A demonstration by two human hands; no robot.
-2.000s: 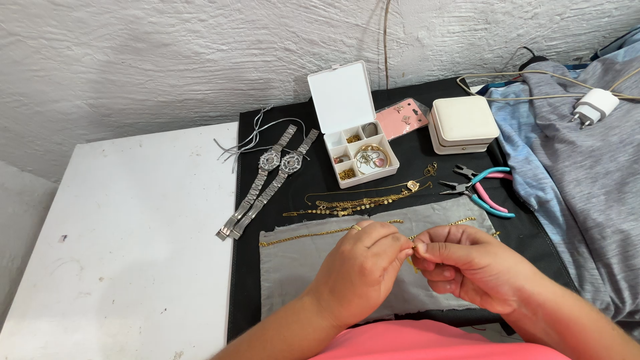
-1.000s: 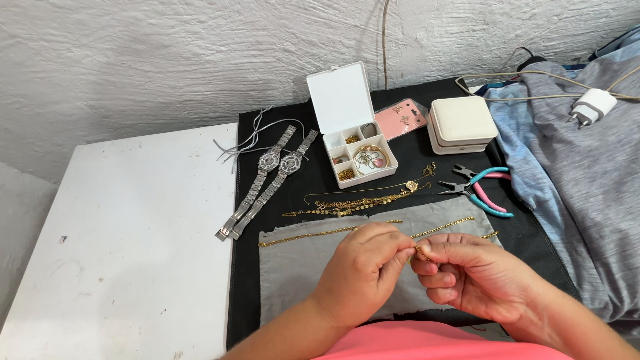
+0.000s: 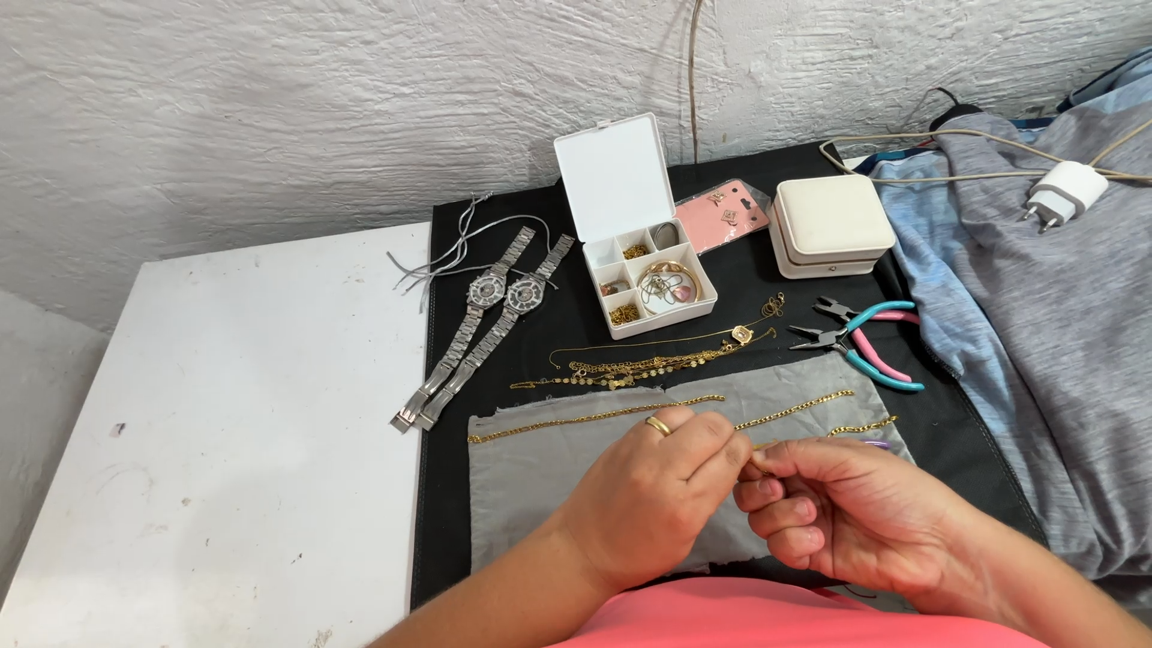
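My left hand (image 3: pixel 661 490) and my right hand (image 3: pixel 837 513) meet fingertip to fingertip over a grey cloth (image 3: pixel 531 504). Both pinch something small and gold-coloured, mostly hidden by the fingers; its exact kind cannot be told. A gold chain (image 3: pixel 594 416) lies along the cloth's upper edge, left of my hands. Another gold chain stretch (image 3: pixel 796 409) runs up and right from behind my left fingers, and a short gold chain piece (image 3: pixel 862 427) lies just above my right hand. Beside it shows part of a purple item (image 3: pixel 876 444).
Beyond the cloth lie several gold necklaces (image 3: pixel 648 364), an open white compartment box (image 3: pixel 661 321) with jewellery, a pink earring card (image 3: pixel 720 216) and a closed cream case (image 3: pixel 832 225). Pliers (image 3: pixel 868 346) rest at right, two metal watches (image 3: pixel 486 315) at left, a plug adapter (image 3: pixel 1066 193) on grey fabric.
More of the gold chain above my hands shows than two seconds ago. My hands have shifted slightly and stay together at the fingertips.
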